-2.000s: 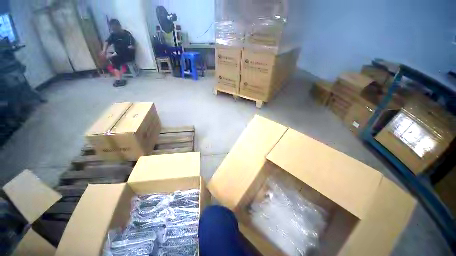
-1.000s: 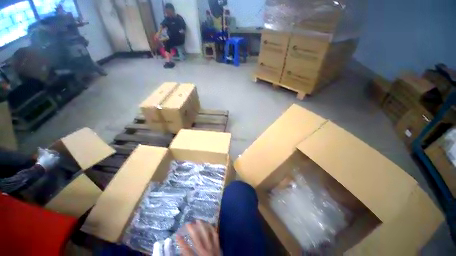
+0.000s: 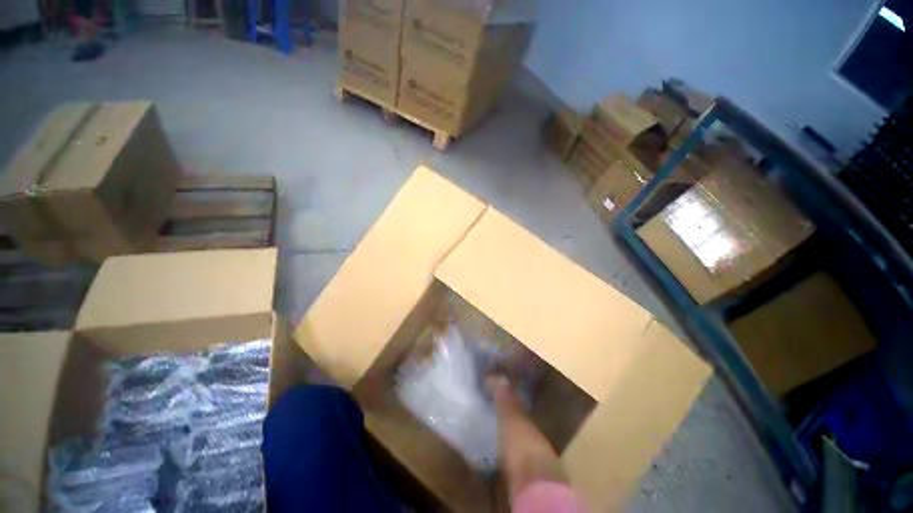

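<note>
My bare right hand (image 3: 509,406) reaches down into the open brown carton of clear bags (image 3: 546,306). It is blurred, at the right side of the pale crumpled plastic bags (image 3: 445,396); whether the fingers hold any plastic cannot be told. A pink sleeve shows at the bottom edge. At the left stands the open carton of bagged pieces (image 3: 185,286), filled with rows of silvery-dark bubble bags (image 3: 215,431). My left hand is out of the picture.
My dark blue knee (image 3: 318,451) is between the two cartons. A closed carton (image 3: 90,180) sits on a wooden pallet (image 3: 220,210) at the left. Stacked cartons (image 3: 430,60) stand behind. A blue-green metal rack (image 3: 666,276) with cartons is at the right.
The view has swung to the right. My right hand has moved from the bagged pieces into the right carton. The white-gloved fingers seen at the bottom edge are gone from view.
</note>
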